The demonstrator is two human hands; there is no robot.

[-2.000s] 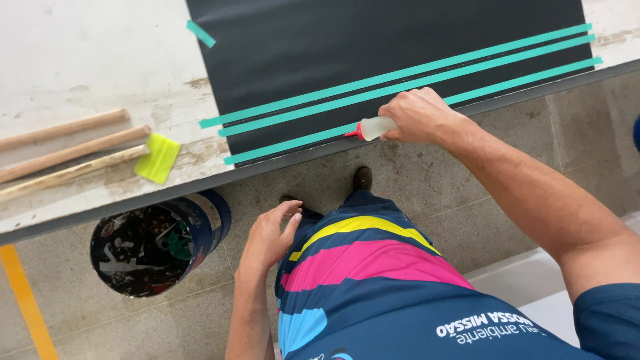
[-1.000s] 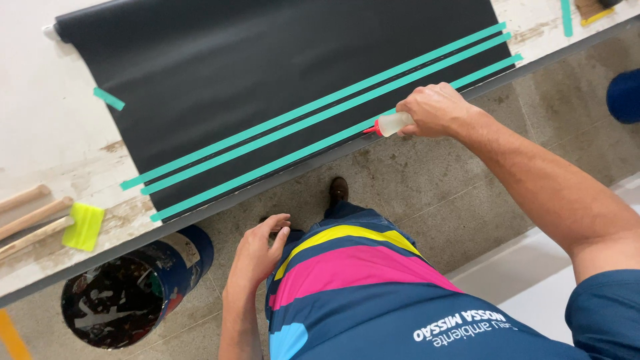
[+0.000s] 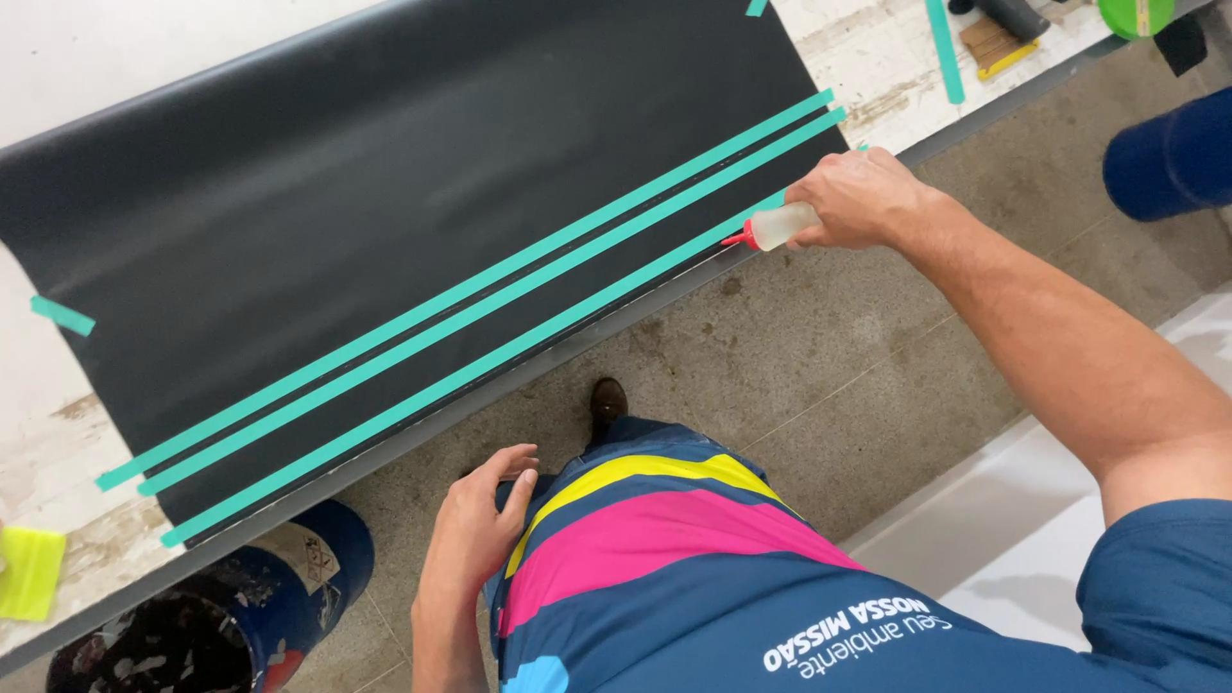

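Observation:
My right hand [image 3: 857, 200] grips a translucent squeeze bottle [image 3: 783, 226] with a red nozzle. The bottle lies nearly sideways, its tip pointing left at the front edge of a black sheet [image 3: 462, 164], just outside the lowest tape strip. Long teal tape strips [image 3: 481, 366] cross the sheet roughly parallel to that edge, two close together and one nearer the edge. Shorter teal tape pieces [image 3: 63, 315] sit at the sheet's sides. My left hand [image 3: 479, 520] hangs beside my shirt with its fingers loosely apart and holds nothing.
The worn white table [image 3: 67, 452] has a grey front edge. A yellow-green plastic piece [image 3: 31, 574] lies at its left. Below stands a blue waste drum [image 3: 332, 549] with scraps. A yellow-edged tool [image 3: 1006, 60] and a green round object [image 3: 1136, 14] are at upper right, above another blue drum [image 3: 1169, 154].
My right hand has moved with the bottle rightward along the sheet's front edge. The view has shifted right. My left hand still hangs beside my shirt.

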